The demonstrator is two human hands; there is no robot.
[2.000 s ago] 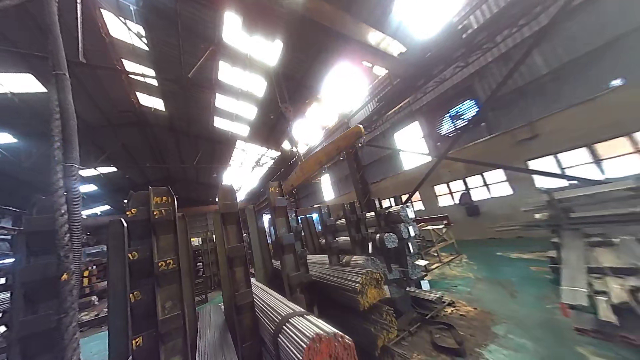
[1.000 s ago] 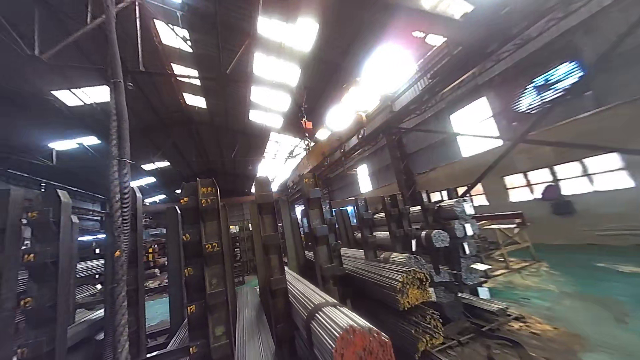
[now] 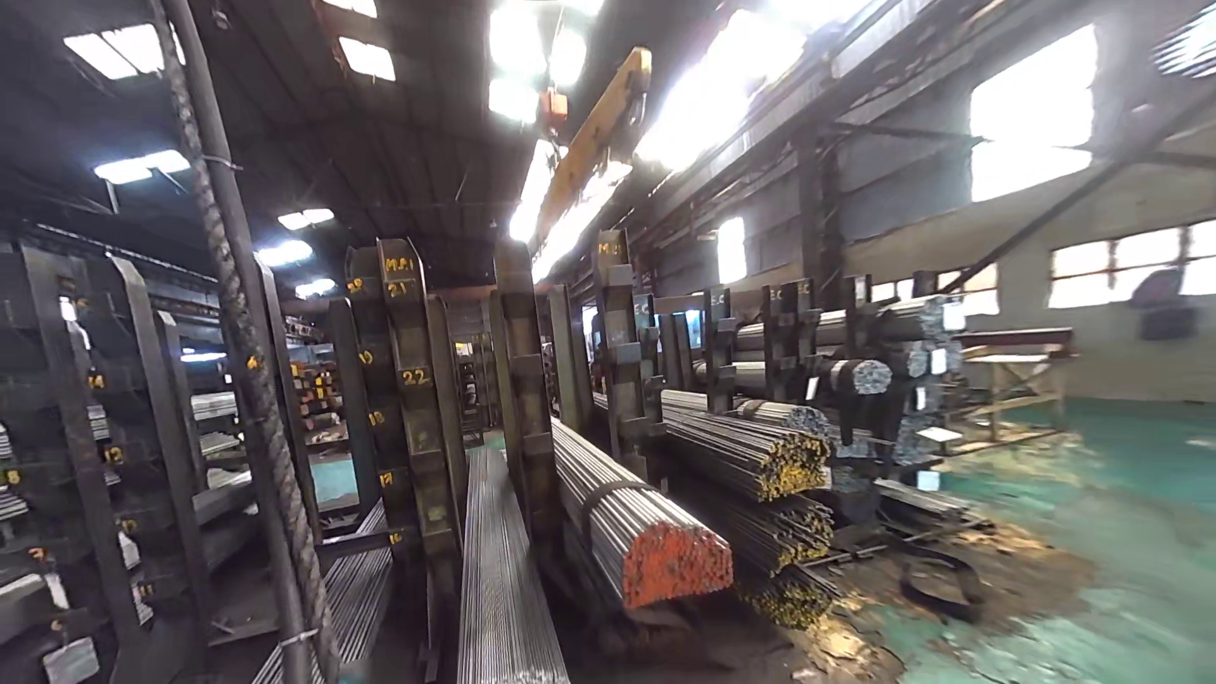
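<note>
Neither my left hand nor my right hand shows in the head view, so what they hold cannot be seen. A strapped bundle of metal rods with red-painted ends lies in the rack at the centre. To its left is a layer of long thin rods. Bundles with yellow ends are stacked to its right. A thick rope runs down the left side beside a dark pole or cable. A yellow lifting beam hangs overhead near an orange hook block.
Steel rack uprights with yellow painted marks stand in rows. A loop of dark strap lies on the stained green floor at the right. Behind it is a wooden trestle, near more bundled bars.
The yellow lifting beam shows long and slanted overhead, while one second ago it was barely visible. The view has shifted; the racks and bundles stay in place.
</note>
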